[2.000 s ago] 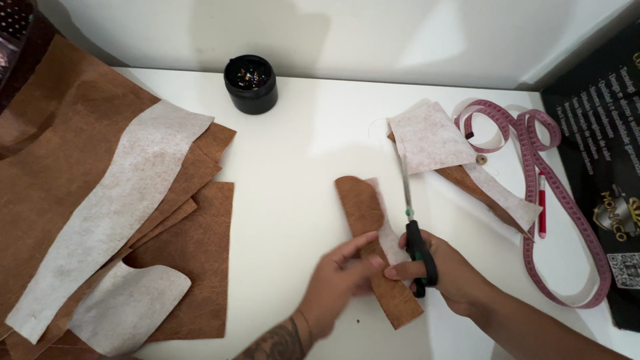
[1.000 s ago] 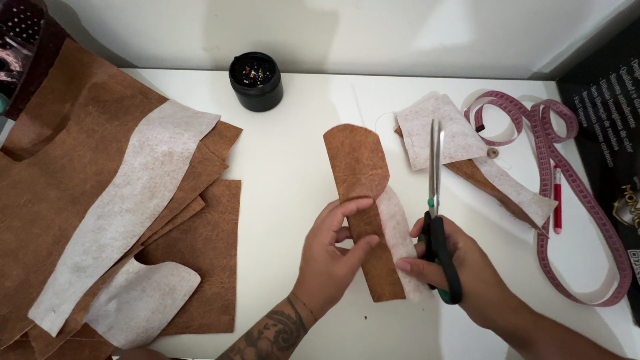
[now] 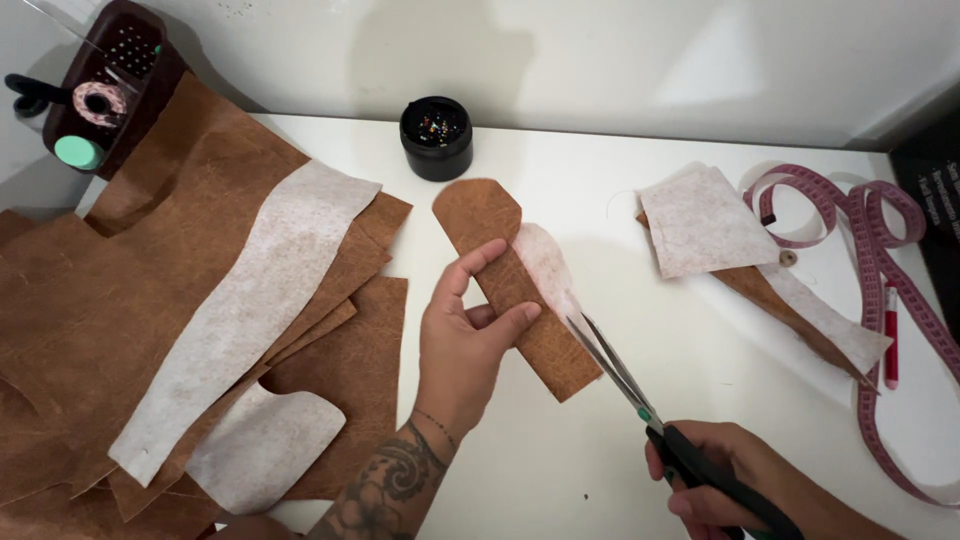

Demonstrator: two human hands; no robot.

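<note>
My left hand (image 3: pixel 476 322) holds a long brown leather-like strip (image 3: pixel 499 255) with a rounded top end, the thumb and index finger lying on its face. A pale backing side or layer (image 3: pixel 546 266) shows along the strip's right edge. In my right hand (image 3: pixel 709 472) is a pair of scissors (image 3: pixel 619 375) with black handles, the blades slightly apart. Their tips lie at the strip's right edge, near the lower end of the pale part. Whether the blades have material between them cannot be told.
Brown leather-like sheets (image 3: pixel 90 300) with pale pieces (image 3: pixel 247 300) cover the left. A black jar (image 3: pixel 436 142) of small beads stands at the back. On the right lie pale-backed offcuts (image 3: pixel 709 225), a pink tape measure (image 3: pixel 868 300) and a red pen (image 3: pixel 891 337). A dark basket (image 3: pixel 112 82) holds supplies.
The scissors have gone from pointing up beside the strip to pointing up-left, with their tips at its edge. My right hand has moved down and away from the strip. The strip is now tilted.
</note>
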